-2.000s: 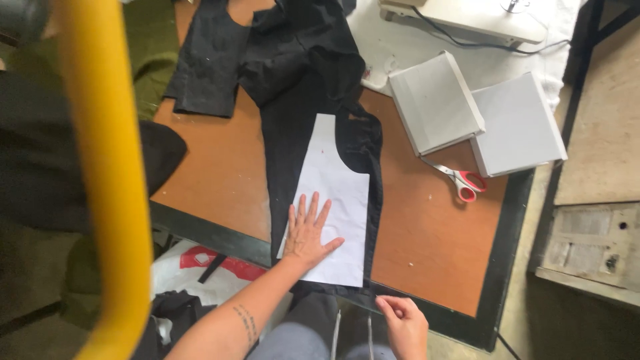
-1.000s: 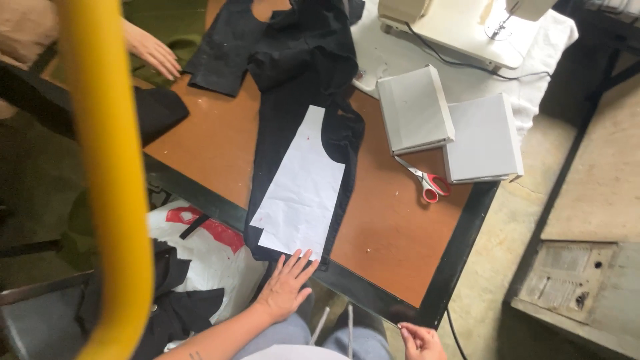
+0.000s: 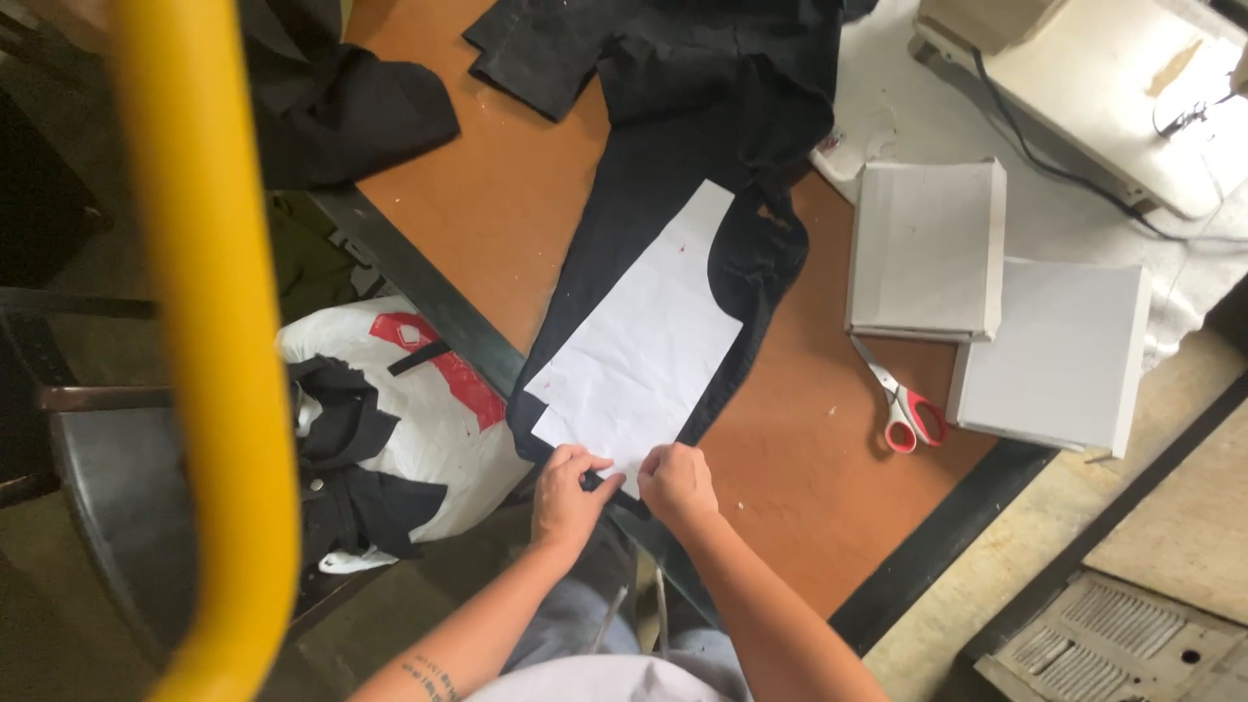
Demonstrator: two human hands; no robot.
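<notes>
A white paper pattern piece [image 3: 648, 341] with a curved cut-out lies on black fabric [image 3: 624, 214] that looks like a garment, spread over the brown tabletop. At the paper's lower edge, my left hand [image 3: 573, 492] pinches the fabric edge between thumb and fingers. Close beside it, my right hand [image 3: 675, 483] has its fingers closed at the bottom corner of the paper; whether it grips paper, fabric or something small is hidden. Scissors with red and white handles [image 3: 907, 414] lie to the right, their blade tips against a white box [image 3: 926, 253].
A second white box [image 3: 1053, 351] overhangs the table's right edge. A sewing machine [image 3: 1092, 88] with a cable stands at the top right. Dark cloth [image 3: 356, 117] lies at the upper left. A white bag [image 3: 439, 468] with black scraps sits below the table edge. A yellow bar [image 3: 210, 341] crosses the left foreground.
My right hand has come from the table's front edge to the paper's bottom corner, beside my left hand. My left hand now pinches the edge instead of lying flat. Another person's hand has left the view.
</notes>
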